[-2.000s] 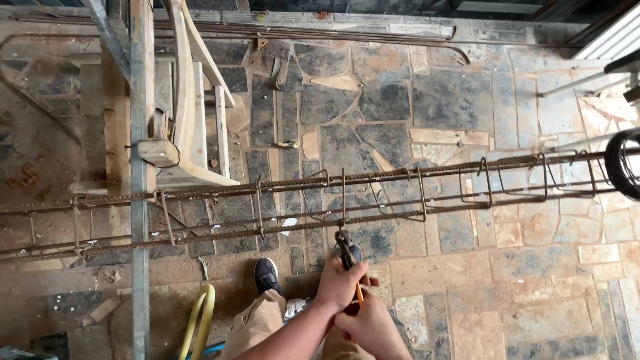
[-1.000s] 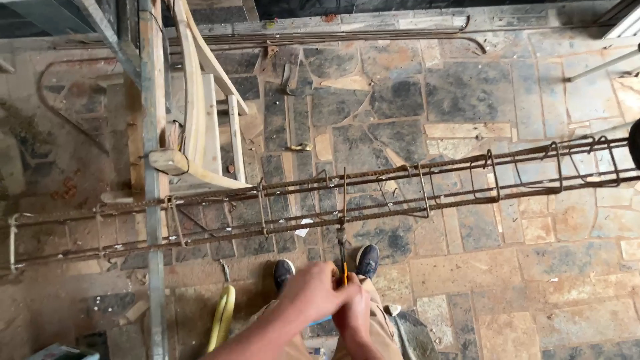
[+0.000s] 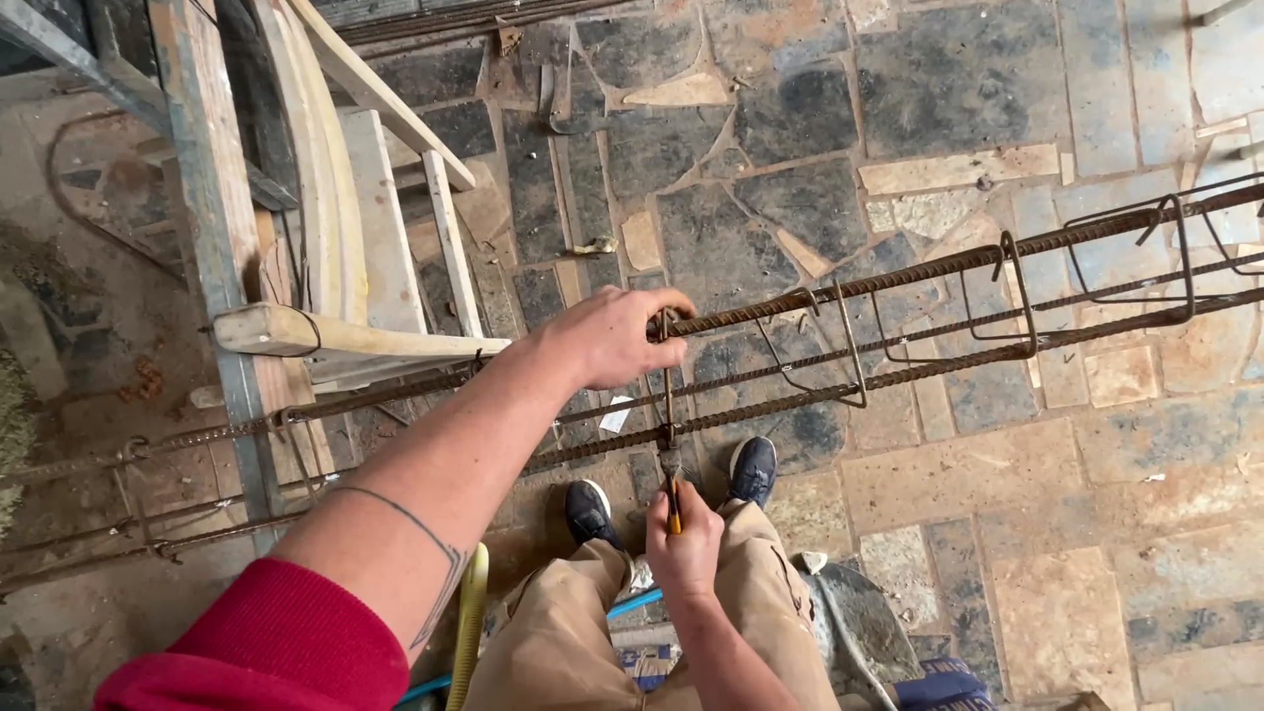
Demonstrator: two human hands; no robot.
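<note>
A long cage of ribbed steel rebar [image 3: 928, 265] crosses the view, rising to the right, with bent wire stirrups [image 3: 1027, 296] around its bars. My left hand [image 3: 617, 336] grips the upper bar where one stirrup [image 3: 669, 390] crosses it, fingers curled over both. Below the cage, my right hand [image 3: 683, 538] is closed on pincers [image 3: 673, 499] with orange and black handles. The pincers' head meets the lower bar at the foot of that same stirrup. Whether the jaws hold tie wire cannot be told.
A wooden chair [image 3: 336, 188] lies against a metal-and-wood post [image 3: 212, 197] on the left. Loose bars [image 3: 444, 22] lie at the top. My shoes [image 3: 753, 471] stand on stone paving just below the cage. A yellow hose [image 3: 468, 627] and a round container [image 3: 864, 622] are near my legs.
My left hand has left the pincers and reached up to the upper bar. My right hand keeps the pincers at the lower bar. The view has moved closer to the cage.
</note>
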